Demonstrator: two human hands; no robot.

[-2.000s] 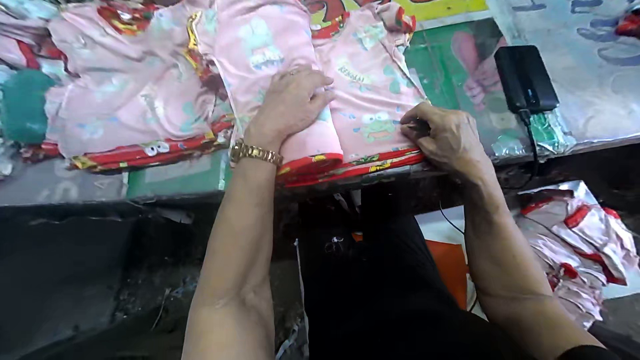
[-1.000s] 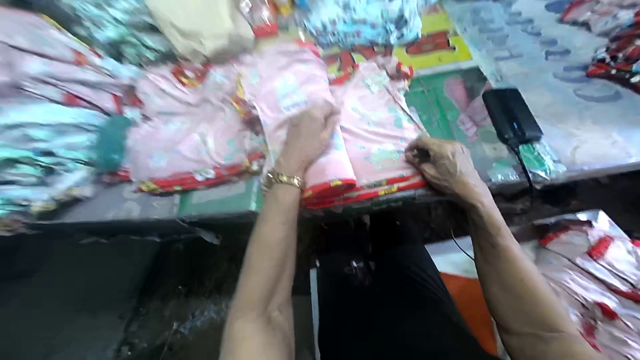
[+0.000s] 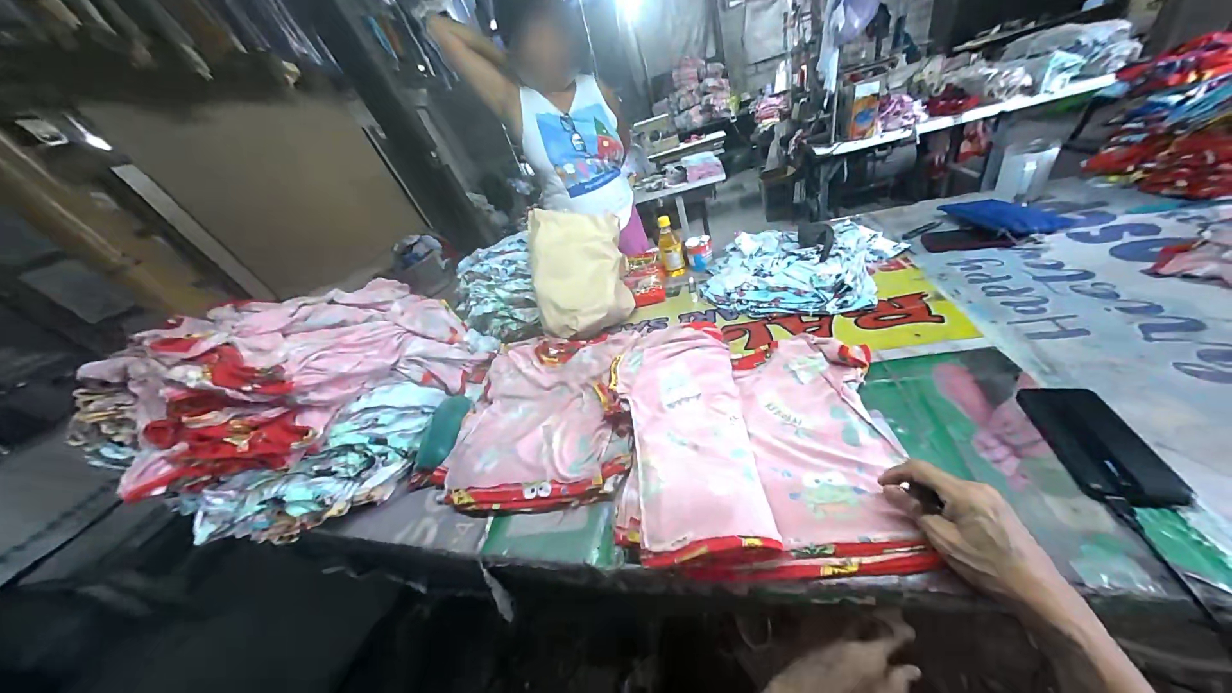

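Observation:
Pink printed shirts with red trim lie in flat stacks along the table's front edge: one stack (image 3: 539, 423) at the middle left, and beside it a wider stack (image 3: 818, 452) with a folded pink shirt (image 3: 698, 433) on its left part. My right hand (image 3: 962, 525) rests at the right edge of the wider stack, fingers curled around a small dark object (image 3: 922, 497) that is mostly hidden. Below the table edge, my left hand (image 3: 852, 659) is blurred and partly cut off by the frame, with nothing visible in it.
A heap of pink and red garments (image 3: 318, 356) lies left, with light blue ones. Behind the stacks stand a beige bag (image 3: 577, 274), a yellow-capped bottle (image 3: 670, 248) and a light blue pile (image 3: 799, 269). A black device with a cable (image 3: 1102, 448) lies right. A person (image 3: 573, 135) stands across the table.
My left hand has left the folded pink shirt and is now below the table edge, farther right. My right hand remains at the stack's right edge. The view has tilted up.

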